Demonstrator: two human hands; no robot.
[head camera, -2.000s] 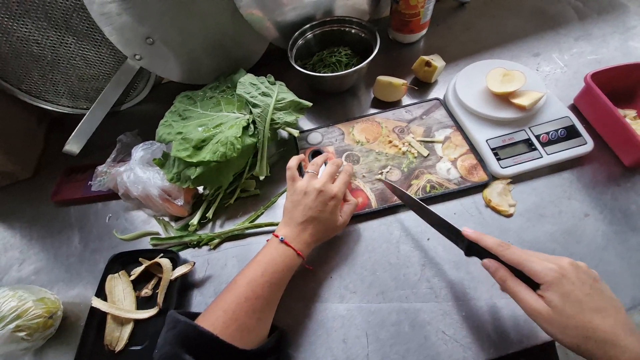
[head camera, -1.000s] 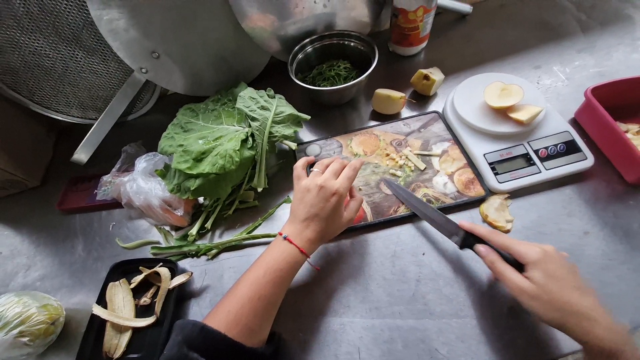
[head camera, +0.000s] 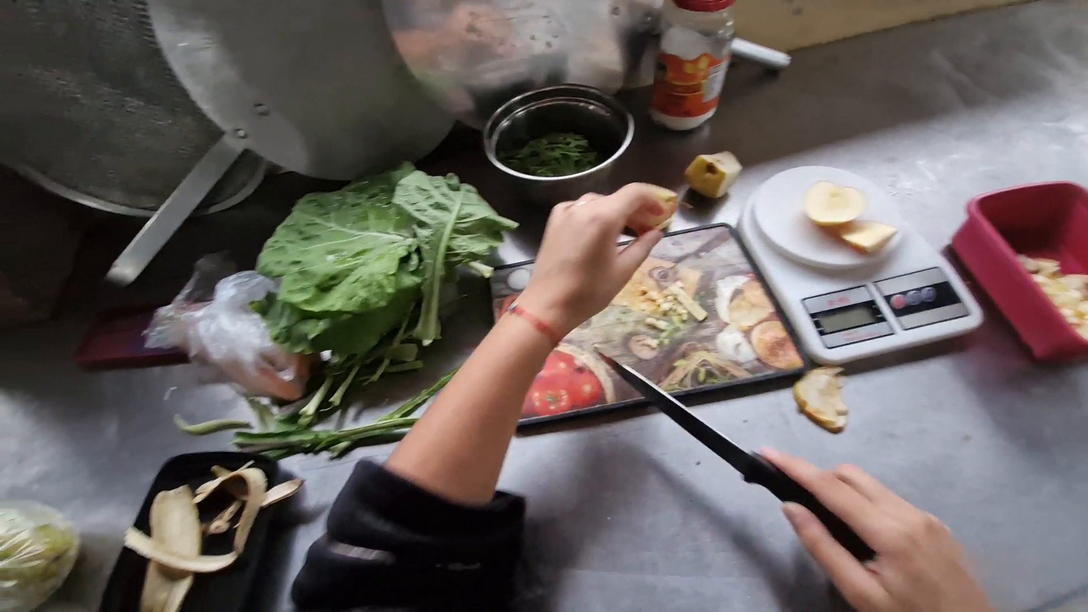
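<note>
My left hand (head camera: 595, 246) reaches over the back of the cutting board (head camera: 586, 327), which is printed with pictures of food. Its fingers are around a pale cut fruit piece (head camera: 656, 211). A black-handled kitchen knife (head camera: 680, 410) is in my right hand (head camera: 884, 527), its tip over the board's front part. Small diced pieces (head camera: 671, 302) lie on the board. Behind it stands another partly peeled fruit piece (head camera: 713, 174). On the white kitchen scale (head camera: 858, 331) rest a cut fruit half (head camera: 833, 203) and a wedge (head camera: 867, 235). A peel scrap (head camera: 821, 399) lies in front of the scale.
Leafy greens (head camera: 340, 263) and a plastic bag (head camera: 229, 331) lie left of the board. A metal bowl (head camera: 558, 174) of chopped greens and a jar (head camera: 693, 68) stand behind. A black tray (head camera: 200, 463) holds banana peels. A red container (head camera: 1003, 280) is at the right, large metal pans at back left.
My left hand has moved from the board's left part to the back and taken hold of the fruit piece that stood there. The knife stays in my right hand. The view has shifted.
</note>
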